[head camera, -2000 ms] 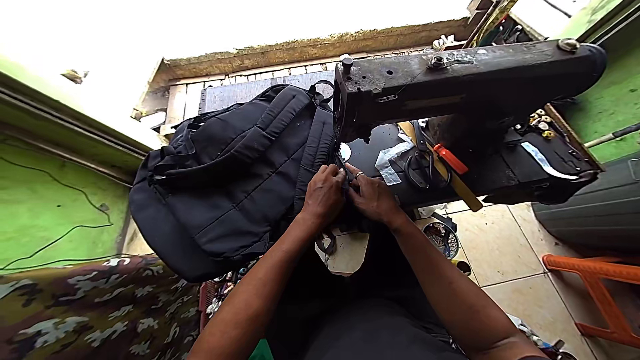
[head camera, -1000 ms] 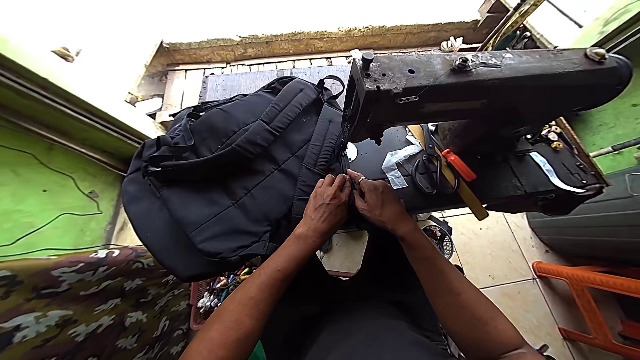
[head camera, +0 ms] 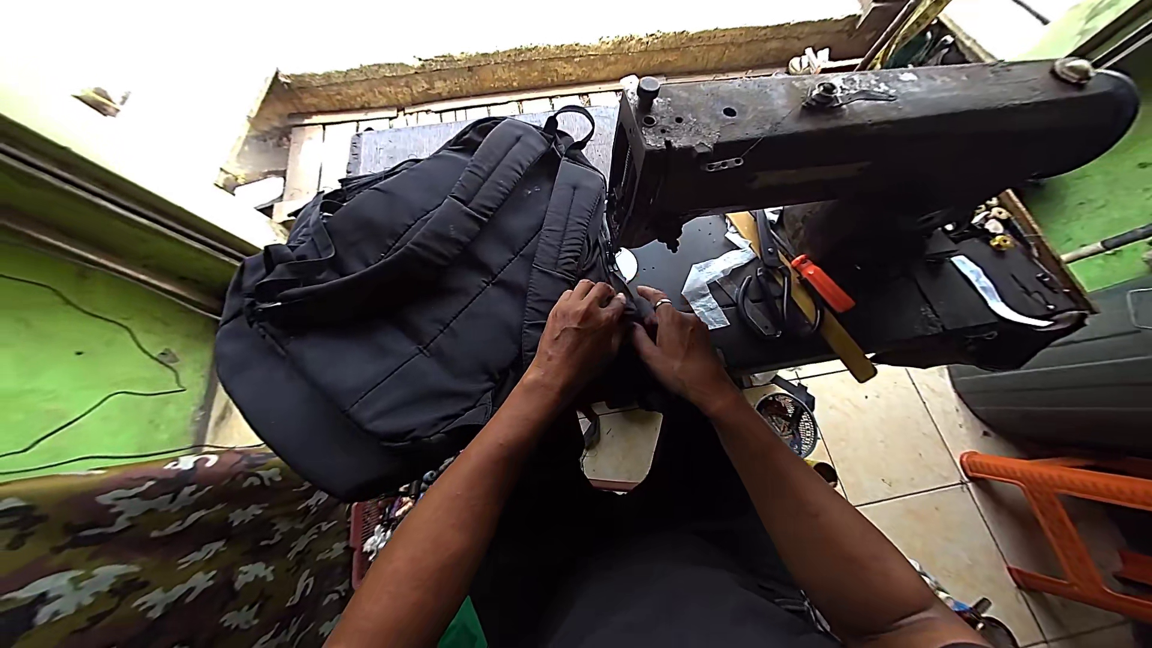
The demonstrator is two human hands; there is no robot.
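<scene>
A black fabric backpack [head camera: 414,306] lies with its straps upward on the left side of an old black sewing machine [head camera: 765,135]. Its right edge is bunched beside the machine's needle area. My left hand [head camera: 580,333] pinches the dark fabric at that edge, fingers curled. Close to it, my right hand [head camera: 675,346], with a ring on one finger, grips the same fabric from the right. The fingertips partly hide what lies between them. Under the machine arm are black-handled scissors [head camera: 765,301], a screwdriver with a red handle [head camera: 823,283] and a yellow ruler-like strip [head camera: 841,342].
Clear plastic [head camera: 711,288] lies on the machine bed. Bobbins or spools [head camera: 997,225] sit in a tray at the right. An orange plastic stool [head camera: 1044,486] stands on the tiled floor at lower right. Camouflage cloth [head camera: 162,540] covers the lower left, near a basket of small items [head camera: 364,531].
Both hands stay close together on the fabric at the backpack's edge; their fingers have shifted slightly. The backpack and tools keep their places on the machine.
</scene>
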